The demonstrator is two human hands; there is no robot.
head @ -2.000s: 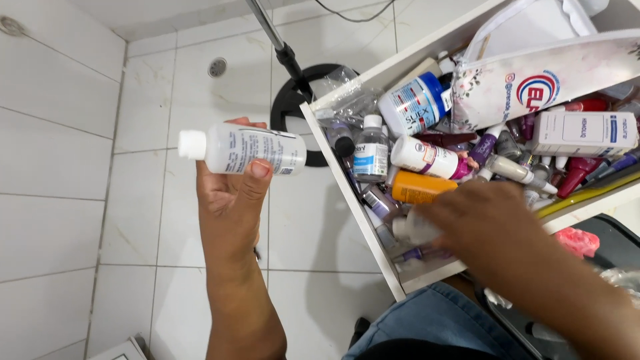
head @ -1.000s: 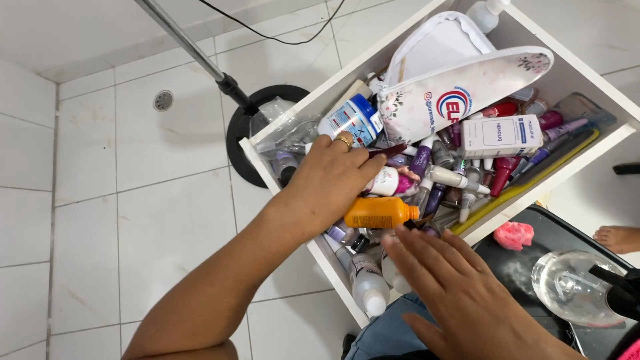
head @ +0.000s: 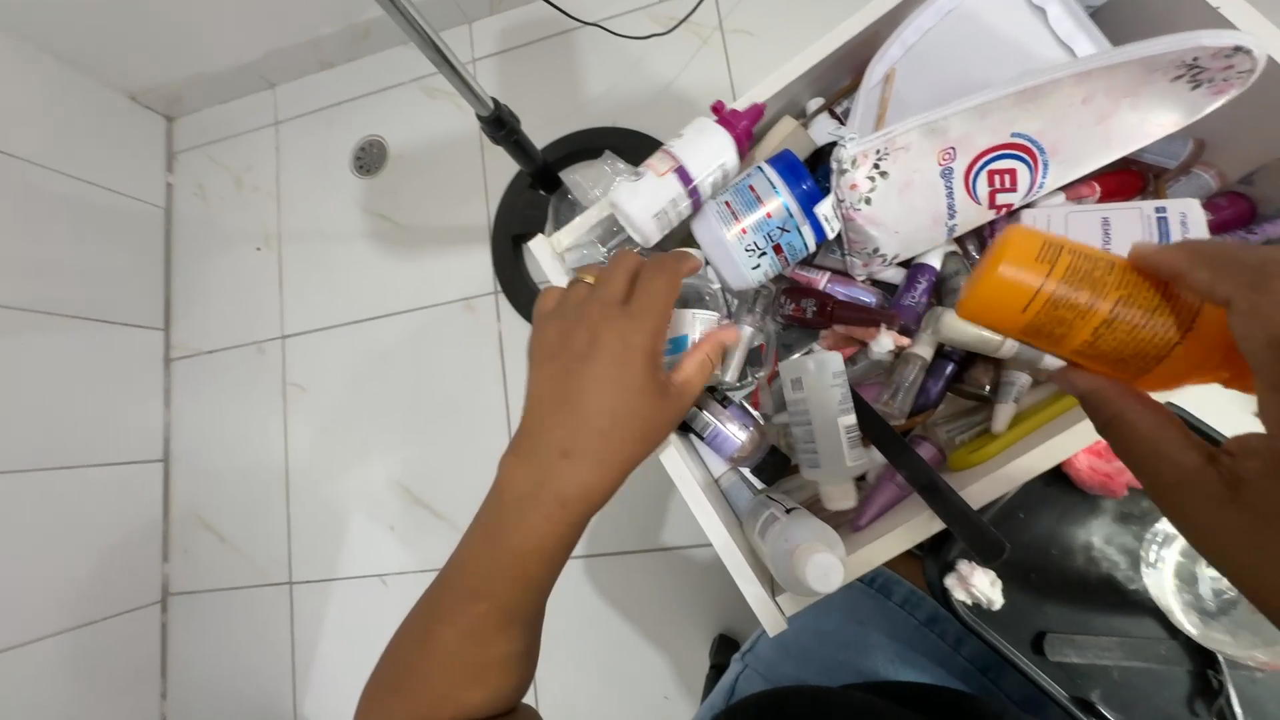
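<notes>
My right hand (head: 1200, 400) grips an orange plastic bottle (head: 1100, 305) above the right part of an open white drawer (head: 735, 540). My left hand (head: 610, 360) reaches over the drawer's left corner, its fingers on or just beside a clear bottle with a blue and white label (head: 690, 325). Its far fingers are partly hidden. Behind it lie a white bottle with a magenta cap (head: 680, 180) and a white jar with a blue lid (head: 760, 220). Nail polish bottles (head: 912, 290), a small clear bottle (head: 822, 415) and a black nail file (head: 930, 480) lie in front.
A floral white pouch (head: 1060, 130) and a white box (head: 1120, 225) fill the drawer's back. A metal pole on a round black base (head: 515, 240) stands beside it. At lower right, a black tray (head: 1080, 590) holds a clear bowl (head: 1200, 590) and a nail file (head: 1120, 650).
The orange bottle, lying in the drawer one second ago, is now lifted in my right hand. The white bottle with the magenta cap now lies beside the blue-lidded jar.
</notes>
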